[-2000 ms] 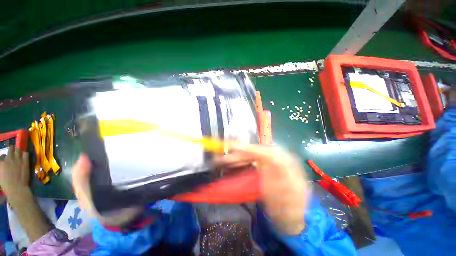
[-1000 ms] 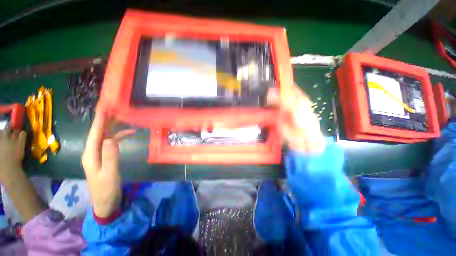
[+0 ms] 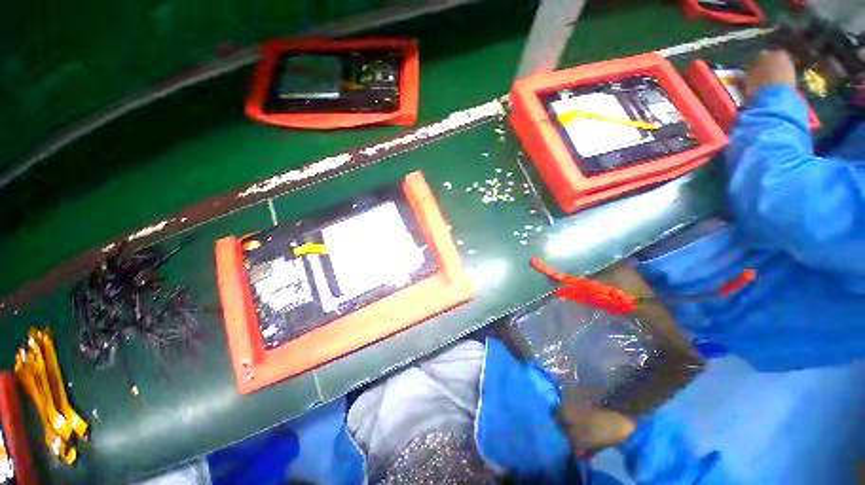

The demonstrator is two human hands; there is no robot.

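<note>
A tablet unit with its insides showing (image 3: 375, 254) lies in a red foam carrier (image 3: 356, 343) on the green bench. The carrier frames its left, right and near sides. A white battery fills its right part, with a short yellow tab and a circuit board at left. A hand that looks like my right hand (image 3: 598, 426) is low at the right, below the bench edge, beside a clear plastic bag (image 3: 583, 350). It is blurred, and I cannot tell if it holds anything. My left hand is not in view.
Black wired parts (image 3: 133, 303) and yellow flex cables (image 3: 49, 393) lie left. Another foam-framed tablet (image 3: 616, 123) is on the bench at right, near cream scraps (image 3: 493, 188). One more (image 3: 337, 80) is on the belt. A red tool (image 3: 593, 292) is at the bench edge. A coworker's sleeve (image 3: 806, 170) is at right.
The raised foam-framed tablet is out of my hands; one like it now lies on the belt. Both hands have left the bench, and the lower carrier shows fully. The view has tilted.
</note>
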